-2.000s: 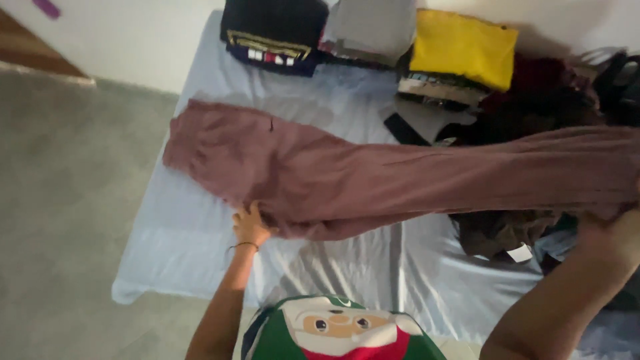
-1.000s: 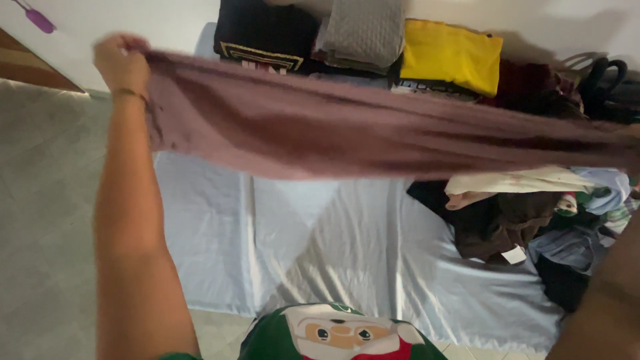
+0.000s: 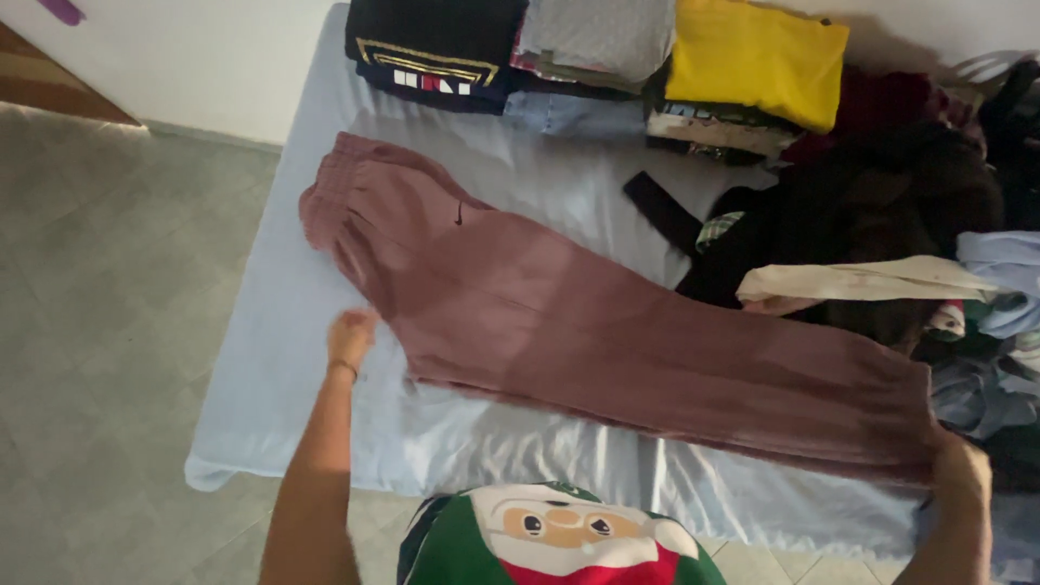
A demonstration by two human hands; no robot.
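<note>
Mauve sweatpants (image 3: 569, 301) lie stretched out across a bed with a light blue sheet (image 3: 268, 349), waistband at the upper left and cuffs at the lower right. My left hand (image 3: 352, 337) is beside the crotch edge of the pants, above the sheet; its fingers are blurred and look curled, and whether they touch the cloth is unclear. At the cuffs, my right hand (image 3: 959, 467) grips the leg ends, with its fingertips partly hidden.
Along the wall stand folded stacks topped by a black garment (image 3: 439, 41), a grey garment (image 3: 597, 36) and a yellow garment (image 3: 756, 61). Loose dark clothes (image 3: 861, 203) and a cream cloth (image 3: 861, 280) are heaped at the right. Tiled floor (image 3: 122, 325) borders the bed's left side.
One second ago both hands held the pants stretched above the bed; now they lie on the sheet. My left hand has let go of them and come down and nearer to me.
</note>
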